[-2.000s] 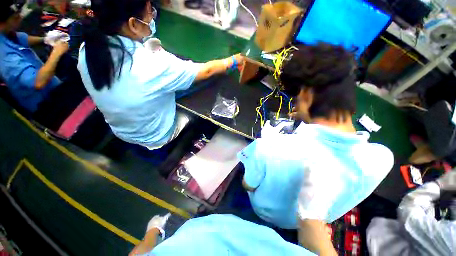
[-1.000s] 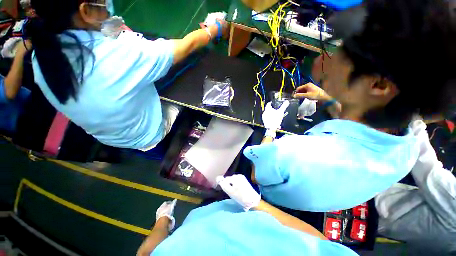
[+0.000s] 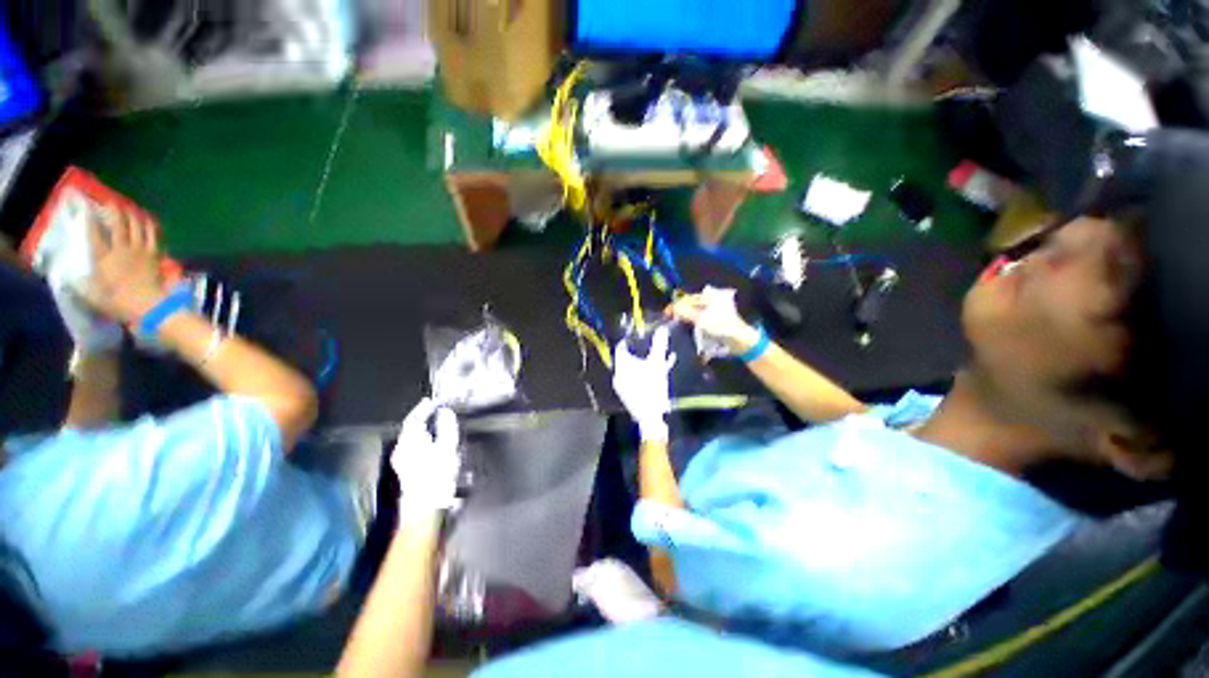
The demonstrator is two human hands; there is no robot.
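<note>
My left hand (image 3: 427, 461), in a white glove, reaches to the bench's front edge. Its curled fingertips meet the lower left edge of a shiny clear plastic bag (image 3: 480, 371) on the black bench top (image 3: 398, 298). Whether they grip the bag is unclear. My right hand (image 3: 617, 589), also gloved, is low and blurred near the seated worker's elbow; its fingers are not clear. A pale sheet (image 3: 530, 484) lies over a bin below the bench edge, between my hands.
A seated worker (image 3: 849, 517) on the right handles yellow and blue cables (image 3: 573, 285). Another worker (image 3: 172, 517) on the left holds a red-orange item (image 3: 66, 199). Behind are a small raised shelf (image 3: 477, 199), a cardboard box (image 3: 493, 53) and a blue monitor (image 3: 683, 24).
My left hand has risen from above the floor to the bag at the bench edge. My right hand is lower in the picture and blurred. The view has turned and moved closer to the bench.
</note>
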